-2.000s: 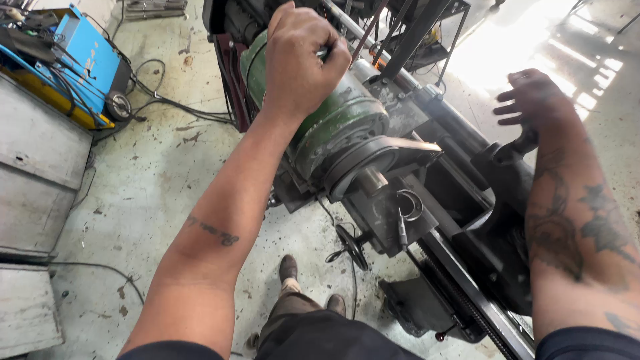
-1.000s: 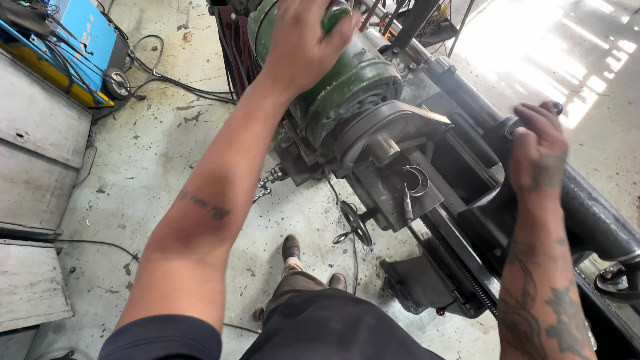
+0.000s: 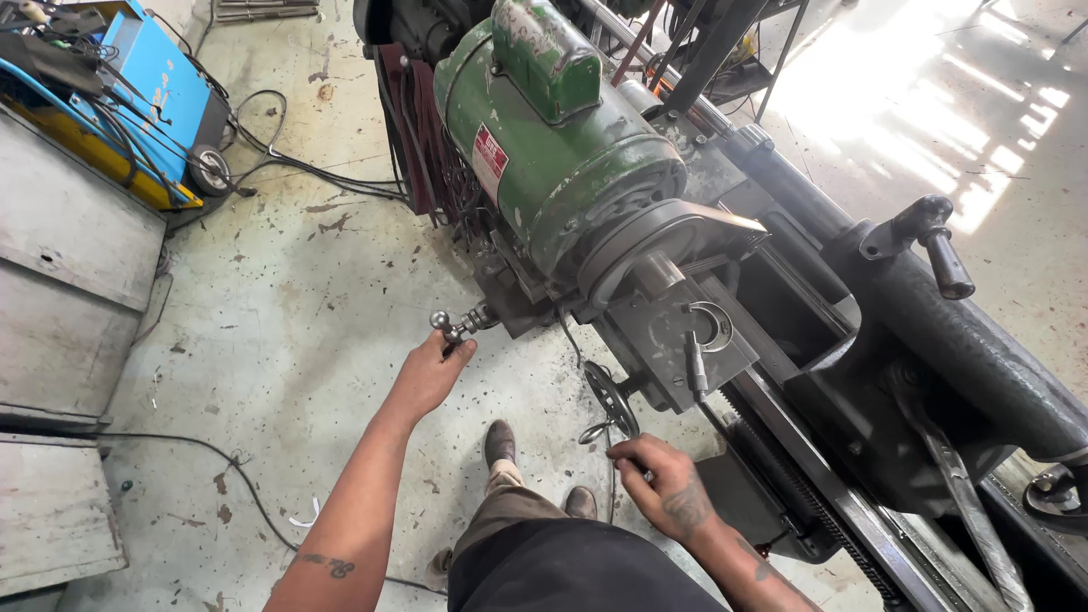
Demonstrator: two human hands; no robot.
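My left hand (image 3: 433, 370) is closed around the ball-ended crank handle (image 3: 448, 327) of the lathe's cross slide, left of the carriage. Close to the rim of the carriage handwheel (image 3: 610, 399) is my right hand (image 3: 661, 480), fingers curled; whether it touches the wheel I cannot tell. Above them a green electric motor (image 3: 557, 161) with chipped paint is mounted on the carriage, with a belt and pulley guard (image 3: 629, 251) at its near end. An outside micrometer (image 3: 697, 365) lies on the flat plate right of the handwheel.
The tailstock (image 3: 901, 340) with its locking lever (image 3: 939, 251) stands on the lathe bed (image 3: 816, 484) at right. A blue and yellow wheeled machine (image 3: 144, 93) and grey metal cabinets (image 3: 68, 255) are at left. Cables (image 3: 314, 174) run over the floor. My boot (image 3: 500, 444) is beside the carriage.
My left hand has come down from the top of the motor to the crank handle. My right hand has left the tailstock area and moved down to the handwheel.
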